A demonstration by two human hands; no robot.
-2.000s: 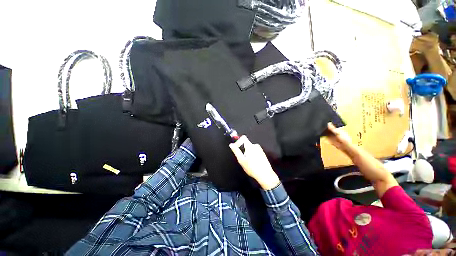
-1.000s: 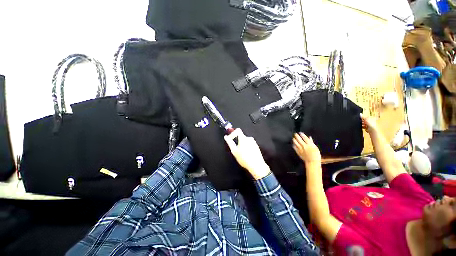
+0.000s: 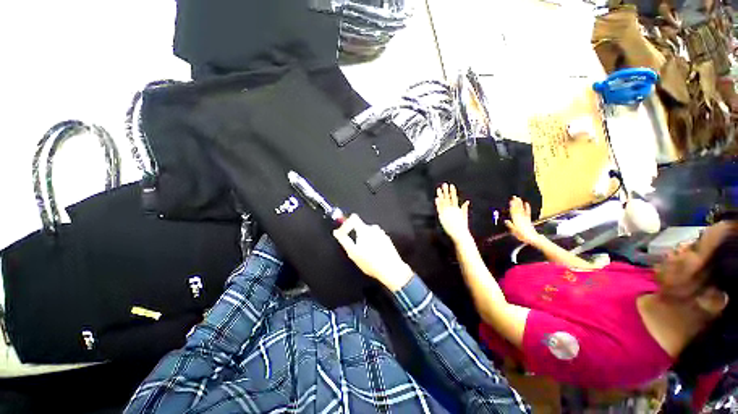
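Note:
A black tote bag (image 3: 275, 154) lies flat in front of me, with a small white logo (image 3: 286, 205) and wrapped handles (image 3: 405, 166) pointing right. My right hand (image 3: 370, 252) holds thread snips (image 3: 311, 194) with a silvery blade end and a dark-red grip above the bag, near the logo. My left hand is not visible; the left sleeve ends at the bag's lower left edge, and the hand is hidden under or behind the black fabric.
More black bags (image 3: 121, 259) lie at the left, with a yellow strip (image 3: 146, 313) on one. Another bag stack (image 3: 251, 32) is beyond. At the right a person in a red shirt (image 3: 583, 323) has both hands on a black bag (image 3: 485, 182). Cardboard (image 3: 566, 154) and a blue ring-shaped object (image 3: 627, 86) lie further right.
The view has shifted, so the bags appear further left. The other person's small bag has come to lie flat at the right, with both their hands on it. My right hand still holds the snips.

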